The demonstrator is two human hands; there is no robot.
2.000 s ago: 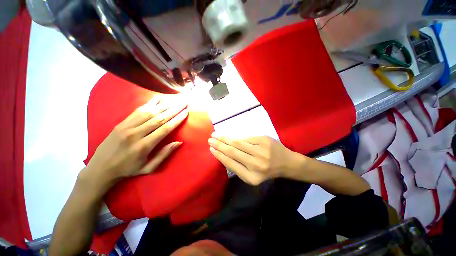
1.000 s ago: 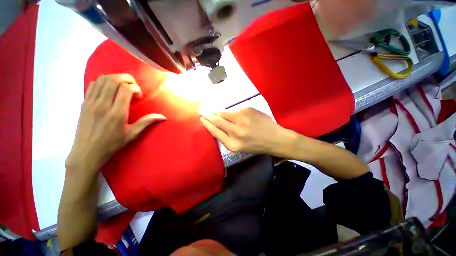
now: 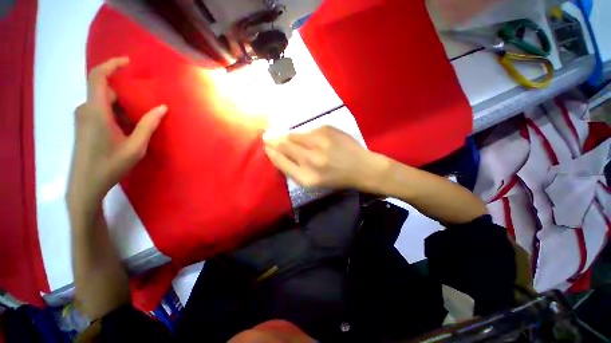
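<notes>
A red fabric panel point(image 3: 201, 174) lies under the machine head and reaches over the table's front edge. My left hand point(image 3: 110, 141) is at the panel's left edge, thumb and fingers apart, with the cloth between them; whether it pinches the cloth is unclear. My right hand point(image 3: 315, 157) pinches the panel's right edge just in front of the glare. The presser foot area point(image 3: 271, 50) is above the cloth, and the needle is hidden by glare. A smaller red panel point(image 3: 398, 87) lies right of the needle area.
Long red panels point(image 3: 17, 154) hang at the far left. Scissors with green and yellow handles point(image 3: 526, 70) lie at the right beside a small parts tray point(image 3: 568, 33). Pale pieces with red strips point(image 3: 549, 194) are at the lower right. The table's front edge point(image 3: 516, 100) has a grey strip.
My left hand has moved left and its fingers have spread from lying flat on the panel. My right hand has moved slightly up and left at the edge. The whole view has shifted.
</notes>
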